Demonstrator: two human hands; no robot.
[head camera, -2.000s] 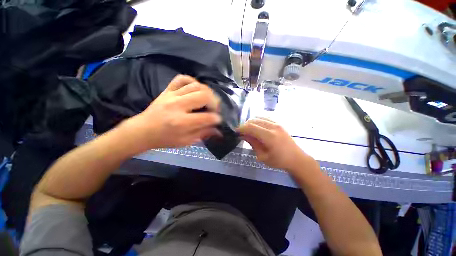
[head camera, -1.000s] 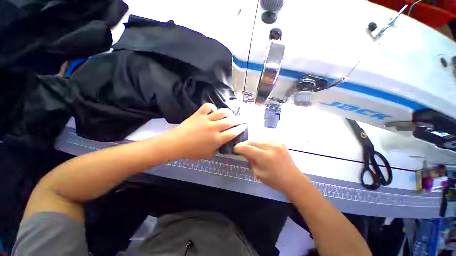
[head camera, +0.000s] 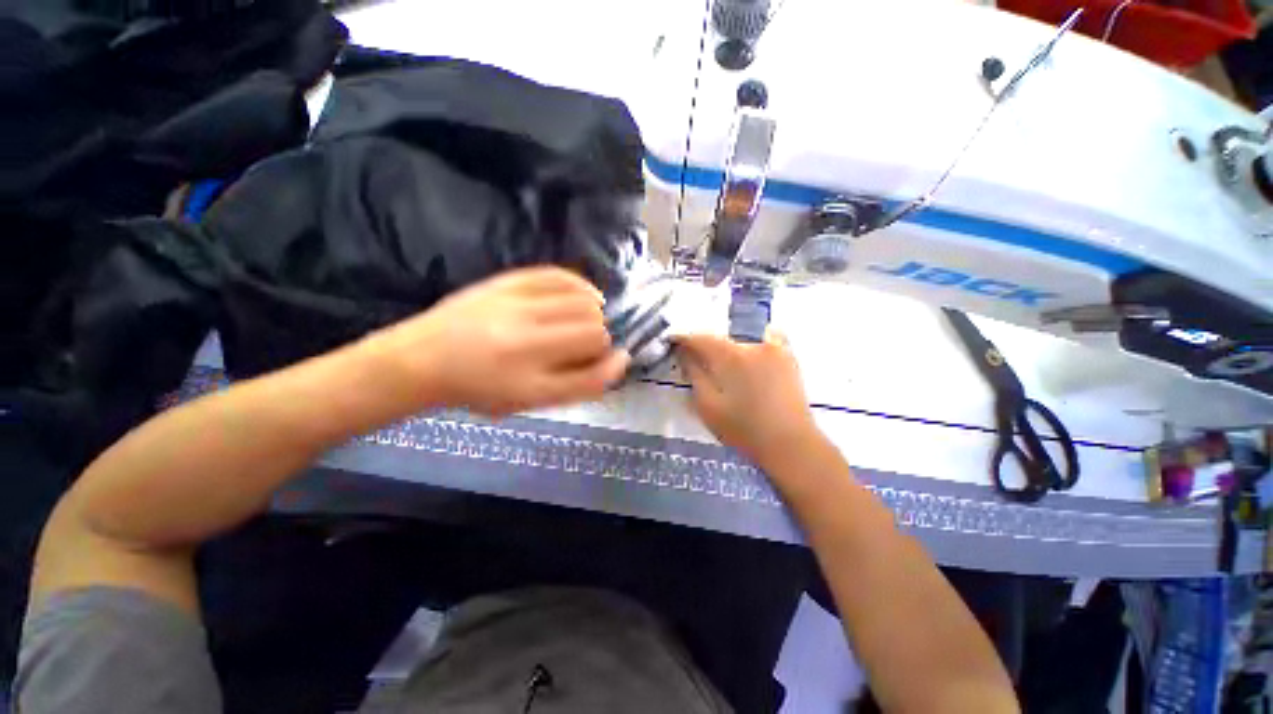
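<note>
A large black garment piece (head camera: 405, 209) lies bunched left of the needle of the white sewing machine (head camera: 894, 154). Its right end, shiny and blurred under the lamp, reaches the needle area. My left hand (head camera: 538, 342) is closed on the cloth's edge, just left of and in front of the needle. My right hand (head camera: 740, 391) has its fingertips pinching the cloth's near end, right beside the left hand. The presser foot and needle tip cannot be made out in the glare and behind the hands.
Black shears (head camera: 1019, 419) lie on the table right of my right hand. Small coloured items (head camera: 1191, 470) sit at the table's right end. A ruler strip (head camera: 586, 456) runs along the front edge. A black garment heap (head camera: 126, 126) fills the far left. A red basket (head camera: 1173, 25) shows top right.
The dark cloth end between my hands has drawn in towards the needle and shows less. My left hand has shifted slightly left, and the fingers of both hands have curled.
</note>
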